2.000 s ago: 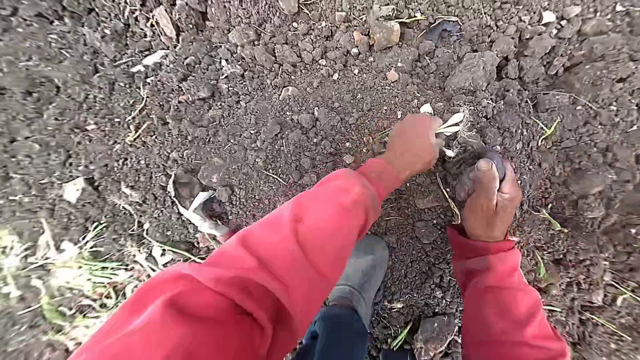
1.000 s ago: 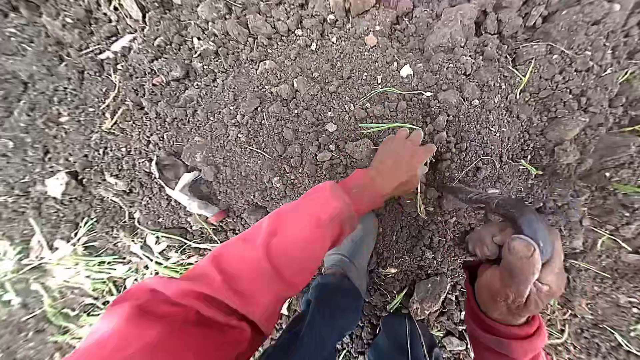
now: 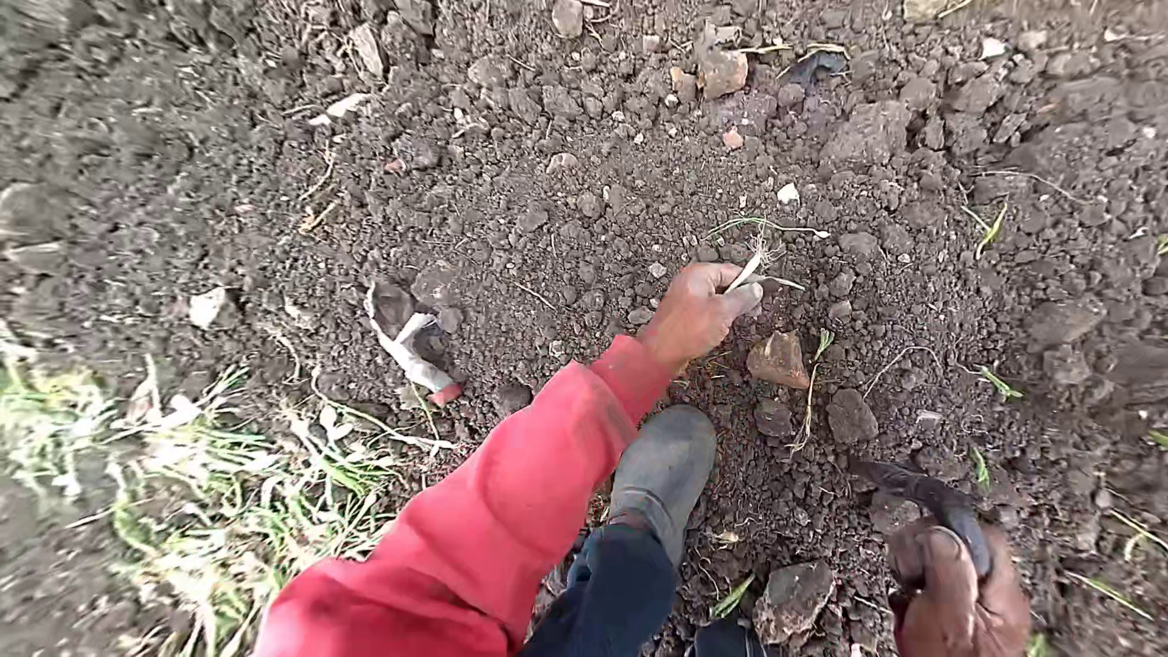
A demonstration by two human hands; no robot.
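My left hand [image 3: 695, 312], in a red sleeve, pinches a few small plants with white stems and fine roots [image 3: 750, 270] just above the soil; their leaf ends are hidden in the hand. At the lower right, my right hand [image 3: 963, 589] is closed around a dark curved hand tool [image 3: 940, 505], whose narrow end points left over the soil. A thin green seedling [image 3: 762, 223] lies on the ground above my left hand. Below and right of that hand, a wilted seedling [image 3: 812, 392] lies beside a brown stone [image 3: 778, 359].
Cloddy brown soil [image 3: 547, 201] surrounds both hands. Many uprooted green and white plants [image 3: 246, 511] lie at the lower left. A torn whitish scrap with a red end [image 3: 415, 360] rests left of my arm. My grey boot [image 3: 671, 465] stands between the arms, near a large stone [image 3: 792, 598].
My left hand has lifted from the soil since one second ago, and white stems with roots now show in it. My right hand with the tool has moved down and right over two seconds.
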